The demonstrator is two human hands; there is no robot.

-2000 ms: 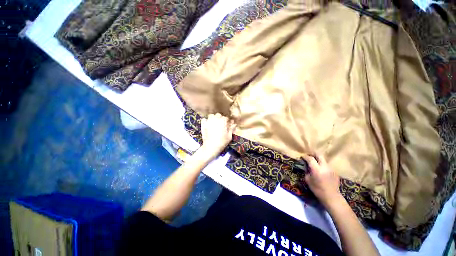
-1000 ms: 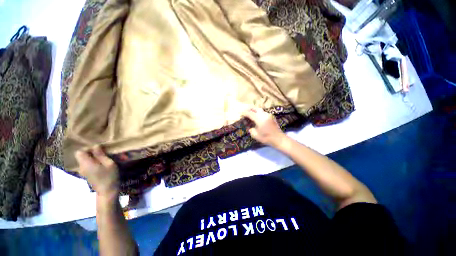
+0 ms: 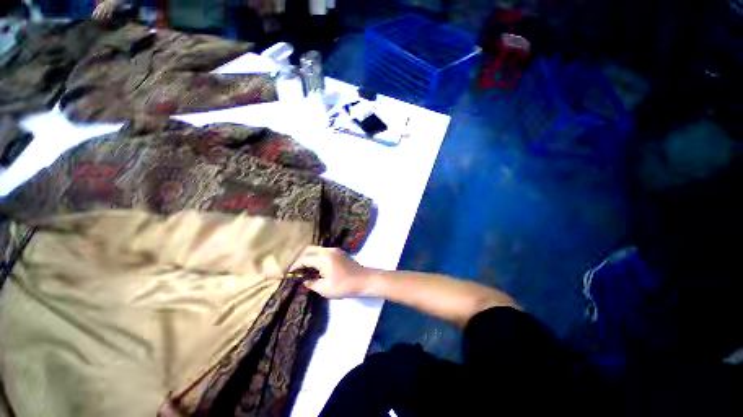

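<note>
The patterned jacket (image 3: 244,175) lies on the table, with its shiny gold-tan lining (image 3: 106,293) facing up. Its patterned hem runs down towards the bottom of the picture. My right hand (image 3: 330,271) is closed on the hem at the corner by the sleeve end, near the table's right edge. Of my left hand (image 3: 169,407) only a small blurred part shows at the bottom edge, by the hem; its grip is hidden.
Another patterned jacket (image 3: 187,85) lies further back. Clear-white containers (image 3: 301,80) and a pale tray (image 3: 389,134) with a black item stand at the table's far right corner. A blue crate (image 3: 419,61) and a red object (image 3: 505,55) are beyond it.
The view has swung to the right and up. My right hand has moved along the hem to its right end. My left hand has almost left the picture.
</note>
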